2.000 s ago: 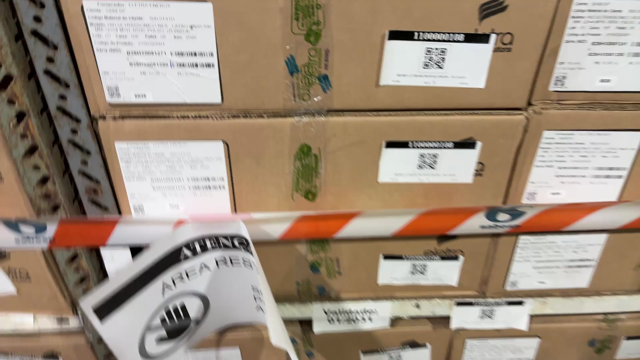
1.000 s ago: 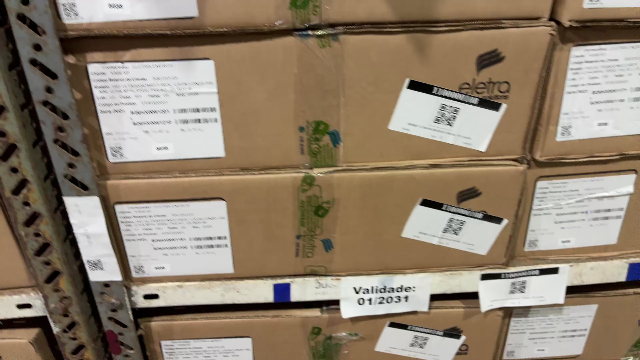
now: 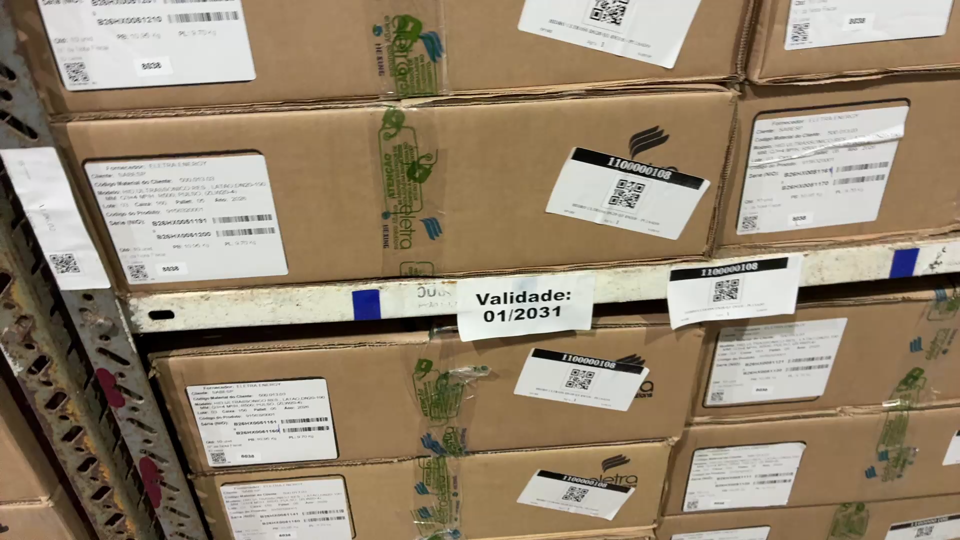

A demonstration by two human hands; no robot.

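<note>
Neither of my hands shows in the head view. Stacked cardboard boxes fill the view, among them a taped cardboard box (image 3: 330, 195) resting on a white metal shelf beam (image 3: 247, 311). A white printed label (image 3: 187, 259) is stuck at that box's left, and a tilted label with a black band and a square code (image 3: 581, 202) at its right. Printed green tape (image 3: 409, 187) runs down its middle. Below the beam, another cardboard box (image 3: 375, 390) bears similar labels. Two paper tags, a date tag (image 3: 525, 330) and a coded tag (image 3: 731, 307), hang on the beam.
A perforated metal rack upright (image 3: 97, 322) with rusty and yellowed edges stands at the left, with a white paper label (image 3: 49, 202) on it. More labelled boxes (image 3: 810, 270) stand at the right, above and below the beam. Blue marks (image 3: 367, 304) are on the beam.
The view has moved a lot, down and closer to the shelf beam. The red-and-white barrier tape and the hanging warning sign, seen two seconds ago, are out of view.
</note>
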